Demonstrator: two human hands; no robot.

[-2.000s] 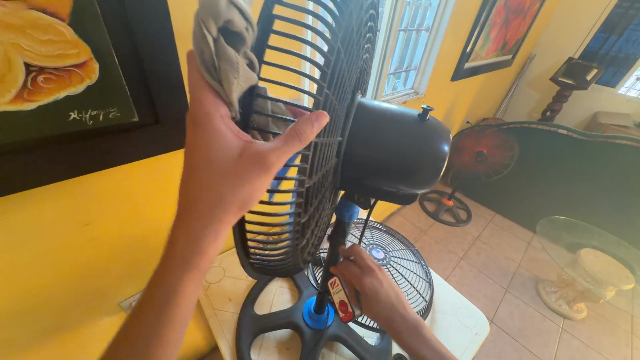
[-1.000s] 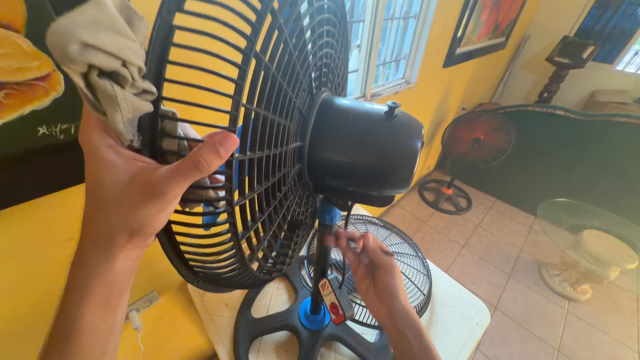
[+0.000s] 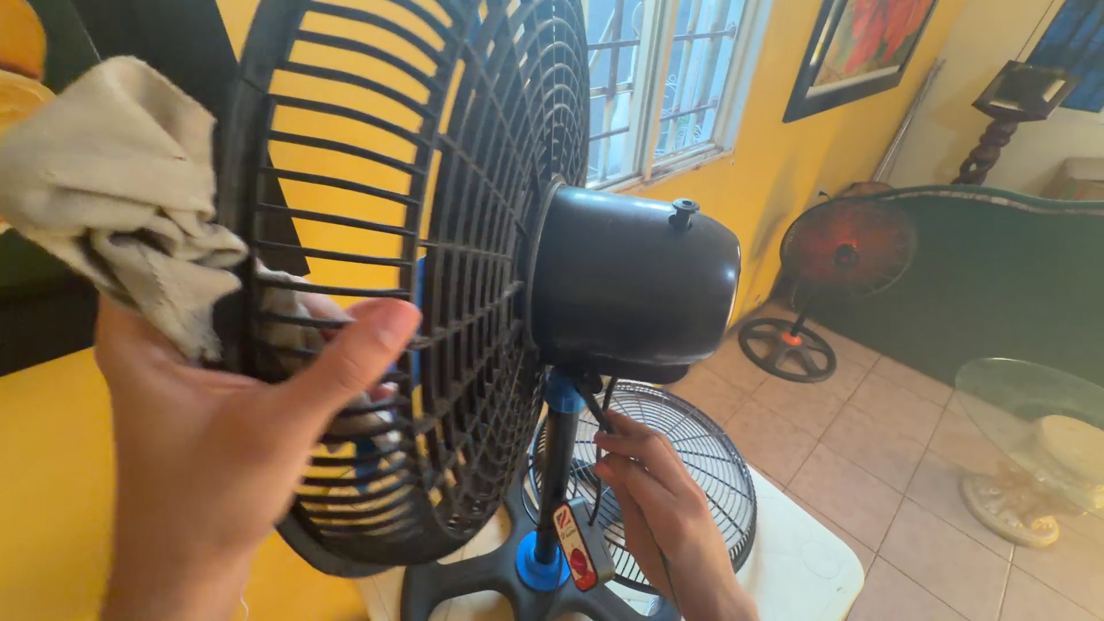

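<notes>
A black pedestal fan stands with its rear grille (image 3: 483,250) and motor housing (image 3: 634,276) toward me. My left hand (image 3: 224,431) grips the rim of the grille at the left, thumb over the bars, with a grey-beige cloth (image 3: 129,190) held against the rim; its fingers are partly hidden behind the bars. Below the housing, my right hand (image 3: 660,509) has its fingertips on the black cord (image 3: 609,414) beside the pole (image 3: 559,466). A small control box (image 3: 582,548) with a red knob hangs at the pole, above the blue collar (image 3: 542,561) of the base.
The base and a detached round grille (image 3: 690,457) rest on a white table (image 3: 811,552). Beyond are another pedestal fan (image 3: 845,259), a glass-topped table (image 3: 1026,414) and a dark green panel (image 3: 1000,285). A barred window (image 3: 655,95) and framed pictures are on the yellow wall.
Two seconds ago my right hand was lower, at the control box; it has moved up to the cord below the housing. My left hand still holds cloth and rim.
</notes>
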